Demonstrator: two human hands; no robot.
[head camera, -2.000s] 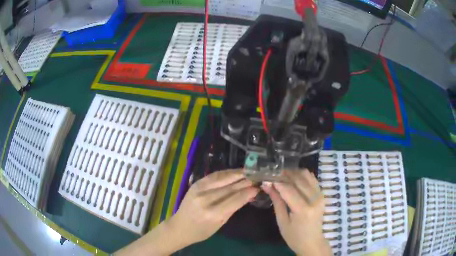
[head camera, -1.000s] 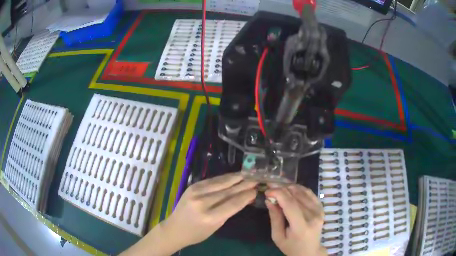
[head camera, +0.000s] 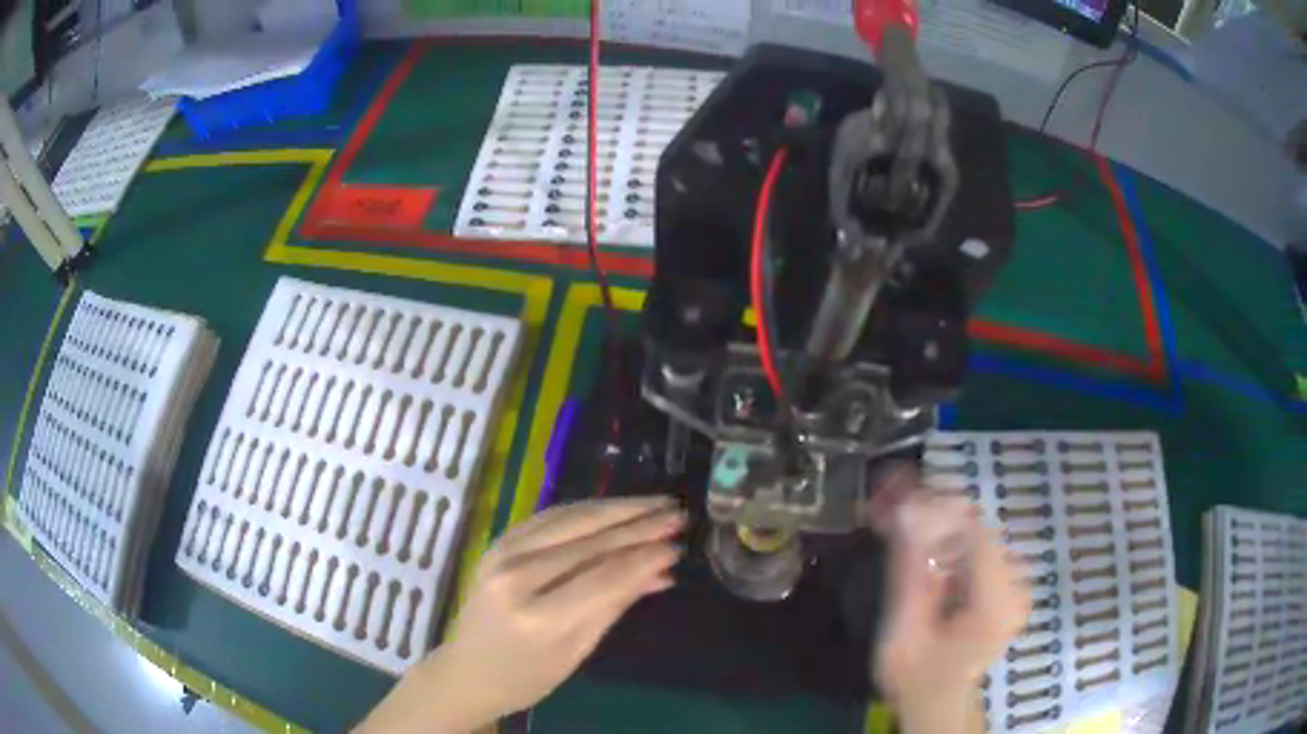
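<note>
The black test fixture (head camera: 824, 187) stands at the centre with its lever raised and red grip at the top. Its clear pressure plate (head camera: 767, 480) with a green spot sits above the round silver nest (head camera: 757, 556) with a brass-coloured ring. No hand covers the nest; whether a part lies in it I cannot tell. My left hand (head camera: 573, 588) is left of the nest, fingers stretched, with nothing visible in it. My right hand (head camera: 949, 595) is motion-blurred between the fixture and the right-hand tray (head camera: 1085, 456); whether it holds a part I cannot tell.
The left-hand tray (head camera: 344, 466) of dark parts lies beside a tray stack (head camera: 108, 445). Another stack (head camera: 1261, 617) is at far right. The rear tray (head camera: 573, 151) lies behind, near a blue bin (head camera: 280, 101). A thin red wire (head camera: 595, 215) hangs left of the fixture.
Both hands have parted from the nest. My left hand has moved slightly left, my right hand right toward the right-hand tray. The nest's round seat is now uncovered.
</note>
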